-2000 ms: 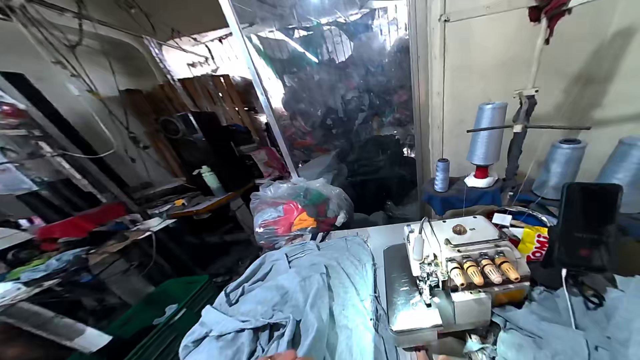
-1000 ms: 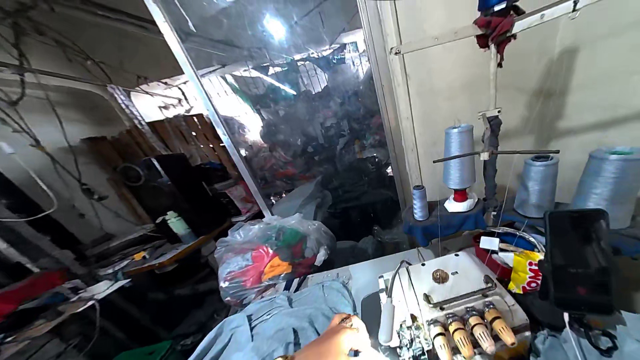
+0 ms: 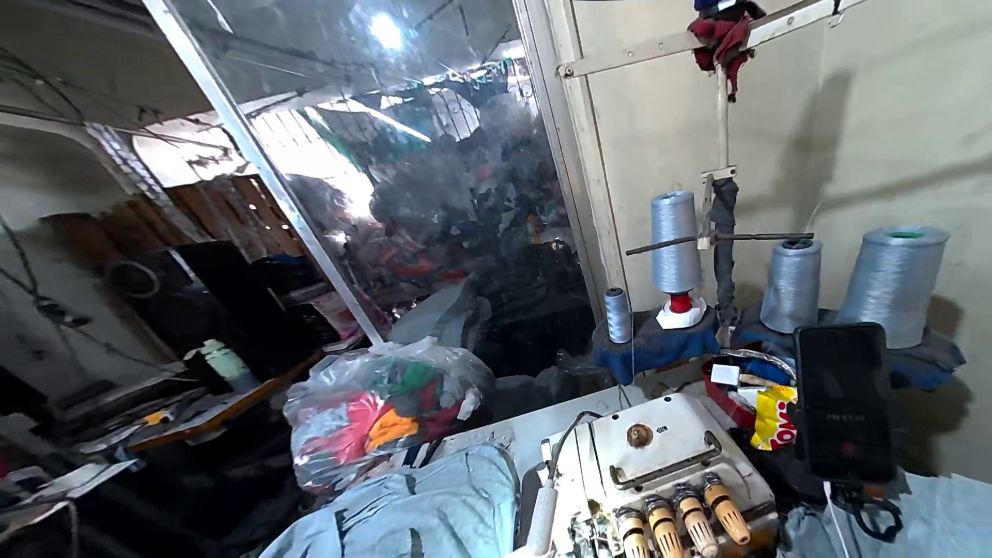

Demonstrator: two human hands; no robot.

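Neither of my hands can be made out. A pale sliver at the bottom edge, beside the machine, is too small to identify. Light blue fabric (image 3: pixel 418 504) lies bunched on the table, left of a white overlock sewing machine (image 3: pixel 659 442). Several wooden-coloured tension knobs (image 3: pixel 725 508) line the machine's front, and a white lamp or tool handle (image 3: pixel 542 515) on a dark cable stands at its left side. The needle area is cut off by the frame. More light blue fabric (image 3: pixel 930 515) lies to the right.
A clear plastic bag of coloured cloth (image 3: pixel 387 418) sits behind the fabric. Grey-blue thread cones (image 3: pixel 676 244) stand behind the machine. A phone (image 3: pixel 843 403) is upright at right, near a yellow packet (image 3: pixel 773 418). A glazed partition (image 3: pixel 465 194) rises behind; a bottle (image 3: pixel 227 364) stands at left.
A hand seen on the blue fabric beside the machine one second ago is no longer plainly visible. The view has tilted up since the earliest frame.
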